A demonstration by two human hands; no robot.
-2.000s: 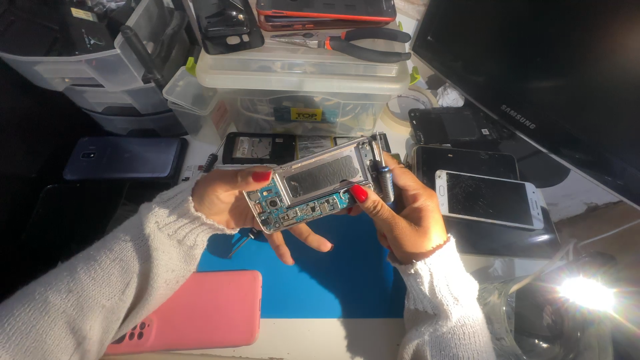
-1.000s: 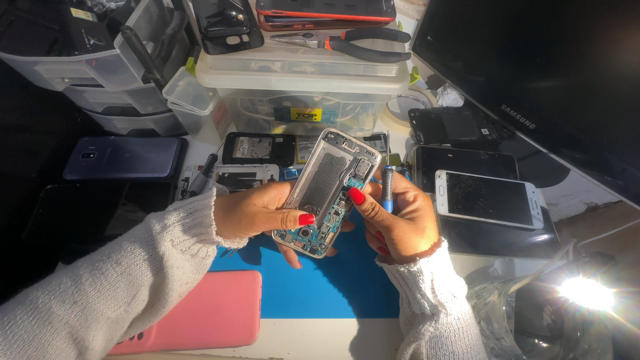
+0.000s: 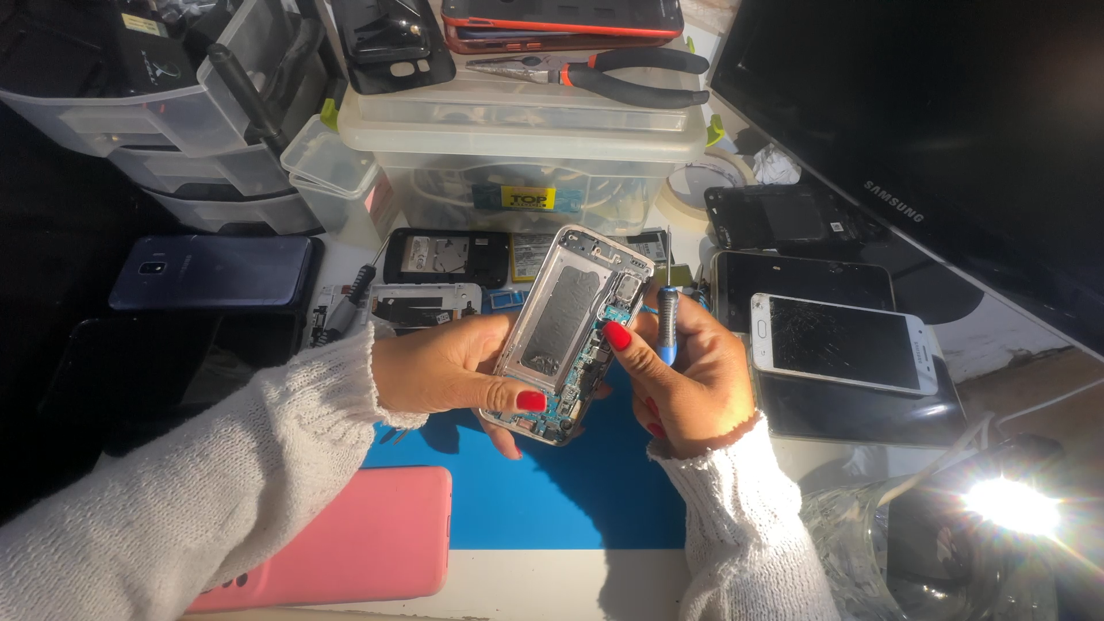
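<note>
My left hand (image 3: 457,371) grips the lower left part of an opened smartphone frame (image 3: 552,336), thumb on its face and fingers beneath. The frame tilts with its top to the right; a bare battery bay fills its left side and a blue-green circuit board (image 3: 578,388) runs along its right and bottom. My right hand (image 3: 690,379) holds a small screwdriver with a blue and grey handle (image 3: 667,328), its shaft pointing up, while the thumb rests on the board's upper part. Both hands are over a blue mat (image 3: 552,492).
A pink phone case (image 3: 345,535) lies near left. Behind the hands are phone parts (image 3: 444,259) and a clear plastic box (image 3: 526,147) with long-nose pliers (image 3: 595,76) on it. A cracked white phone (image 3: 841,342) and a monitor (image 3: 931,129) are at right, a bright lamp (image 3: 1009,506) below.
The phone frame has turned from nearly sideways to a steep upright tilt. My left hand has shifted its hold to the frame's lower left edge.
</note>
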